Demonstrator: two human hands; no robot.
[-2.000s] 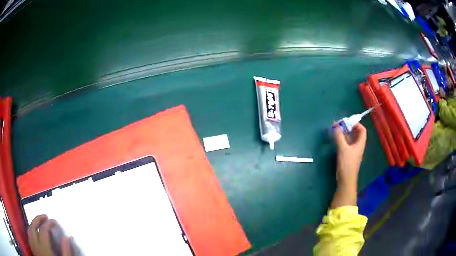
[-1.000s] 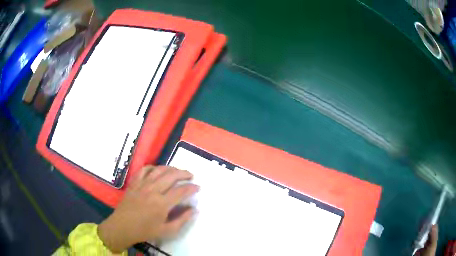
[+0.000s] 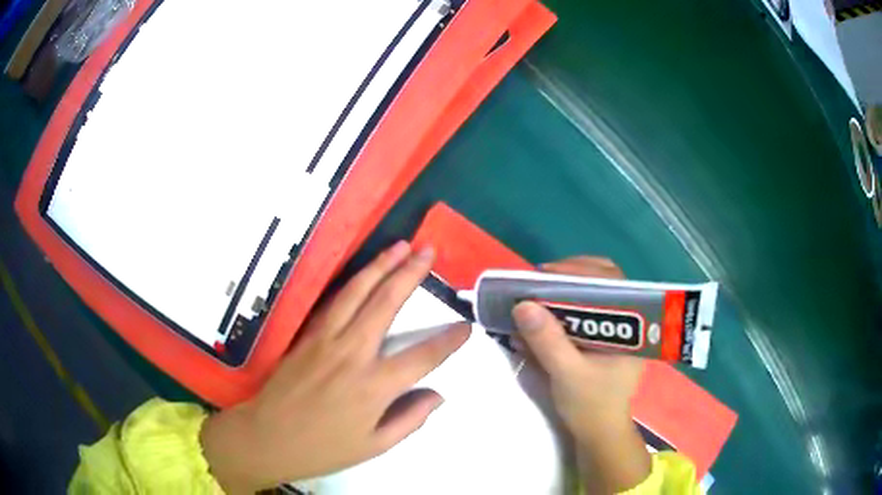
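Observation:
My right hand [image 3: 580,363] is closed around the adhesive tube [image 3: 619,324], thumb on its side. The tube's white nozzle points left, at the dark top border of the display panel [image 3: 484,416], close to my left fingertip. My left hand [image 3: 334,363] lies spread flat, fingers apart, over the panel's upper left corner and the edge of the orange-red foam tray [image 3: 677,406] under it. Whether the nozzle touches the border cannot be told.
A second white panel [image 3: 203,145] lies on stacked orange-red foam [image 3: 387,174] at the upper left, close beside my left hand. Clear plastic bags [image 3: 92,29] are at the far upper left. Pale rings [image 3: 861,160] lie at the right rim.
The view has turned and moved closer. My right hand has come in from the far right with the adhesive tube to the panel's top edge. My left hand has stretched up to the corner.

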